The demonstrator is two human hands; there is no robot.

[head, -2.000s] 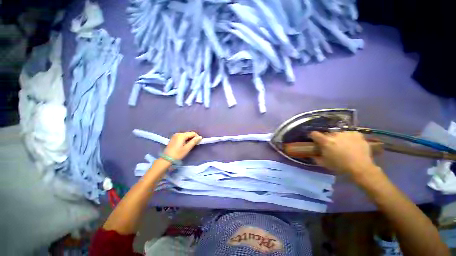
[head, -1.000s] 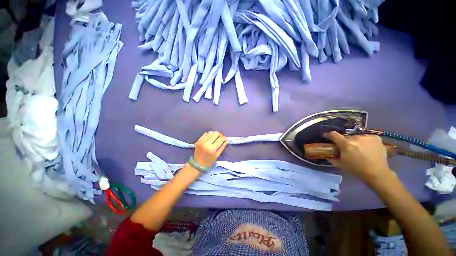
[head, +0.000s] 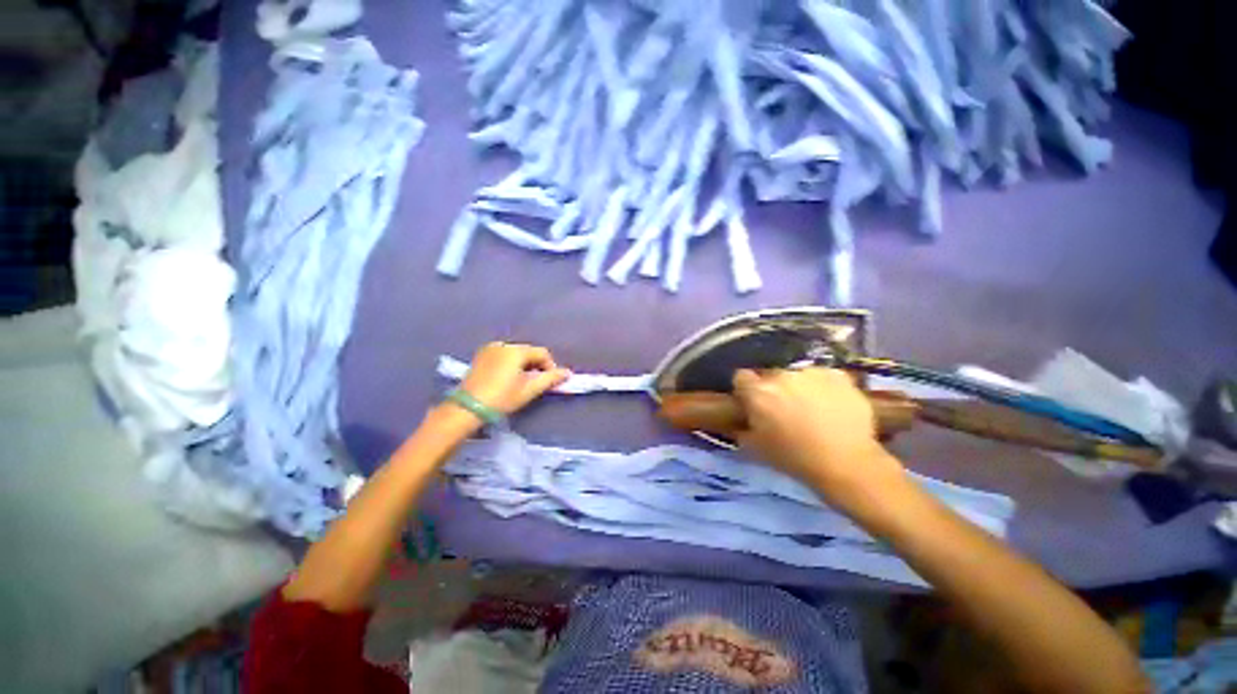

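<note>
A narrow light-blue fabric strip (head: 604,384) lies across the middle of the purple table. My left hand (head: 507,378) pinches it near its left end, whose tip shows beyond my fingers. My right hand (head: 806,419) is closed around the brown wooden handle of the steam iron (head: 760,355). The iron's pointed tip faces left and its soleplate is on the strip, a short way right of my left hand. The part of the strip under the iron is hidden. A near row of flat strips (head: 705,488) lies between the strip and me, partly under my right forearm.
A large heap of strips (head: 678,109) lies at the far side. A long bundle of strips (head: 309,258) and a white cloth pile (head: 163,312) lie at the left. The hose and cord (head: 1017,400) run right from the iron, past crumpled whitish material (head: 1106,386). Dark fabric is at upper right.
The iron, in my right hand, has moved left along the strip towards my left hand. My left hand is now nearer the strip's left end. The camera view has shifted slightly.
</note>
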